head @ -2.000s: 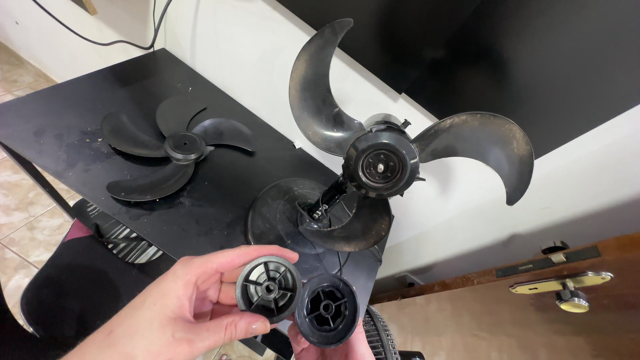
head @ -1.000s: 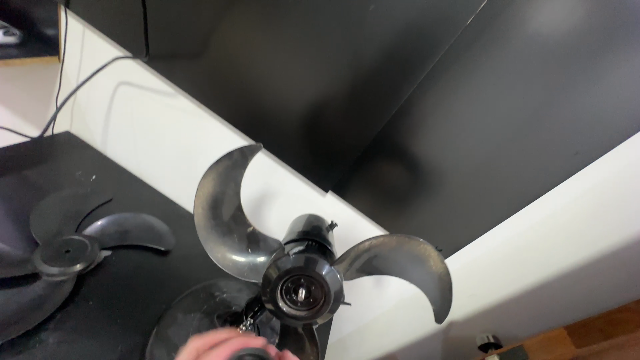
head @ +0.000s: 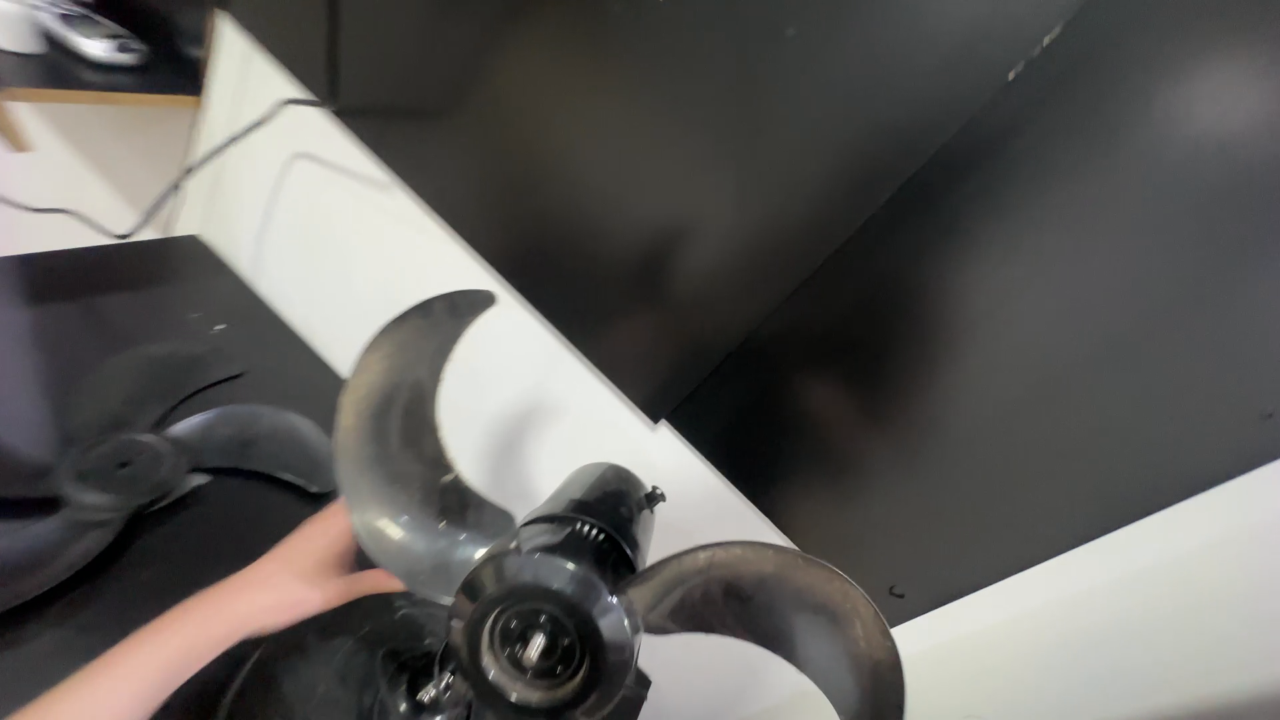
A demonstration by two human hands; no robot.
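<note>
A black three-blade fan [head: 545, 640] stands at the lower middle, its dusty blades curving up to the left and out to the right. Behind its hub is the dark motor housing [head: 595, 500] with a small knob. From the lower left, my left hand [head: 320, 560] reaches to the fan's upper left blade; its fingers pass behind the blade, so the grip is hidden. The round base [head: 310, 660] shows partly below my forearm. A second black fan blade set [head: 125, 470] lies on the table at the left. My right hand is out of view.
The black table [head: 150, 290] meets a white wall [head: 560, 390]. Large dark panels [head: 900, 300] fill the area above. A black cable [head: 180, 180] runs along the upper left, near a dark shelf [head: 150, 85] holding a pale object.
My left hand has moved to the fan's left blade. The two black round knobs or caps held two seconds ago are out of sight, as is my right hand. The view has shifted upward.
</note>
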